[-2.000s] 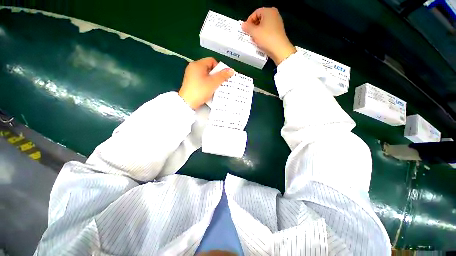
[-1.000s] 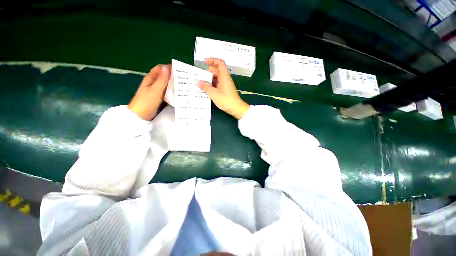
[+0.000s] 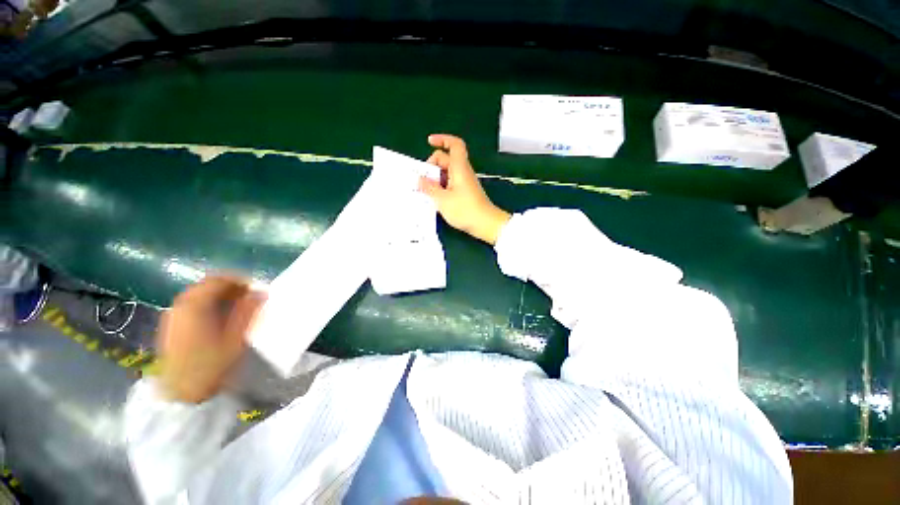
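Note:
A white label strip (image 3: 326, 261) is stretched slantwise between my two hands above the green bench top (image 3: 247, 212). My left hand (image 3: 209, 337), blurred, grips its lower left end near my body. My right hand (image 3: 462, 195) pinches its upper end near the worn pale edge line. A folded part of the strip hangs below my right hand, with faint print on it. I cannot tell if a loose label is between my right fingers.
White cartons stand on the dark green conveyor belt (image 3: 276, 108): one (image 3: 561, 126) beyond my right hand, another (image 3: 720, 136) to its right, one (image 3: 834, 158) farther right. Small ones (image 3: 49, 115) are at far left. Grey floor with yellow marking lies lower left.
My left hand has moved down and left, drawing one end of the strip out. My right hand stays near the edge line. The view has shifted, and the cartons appear farther right.

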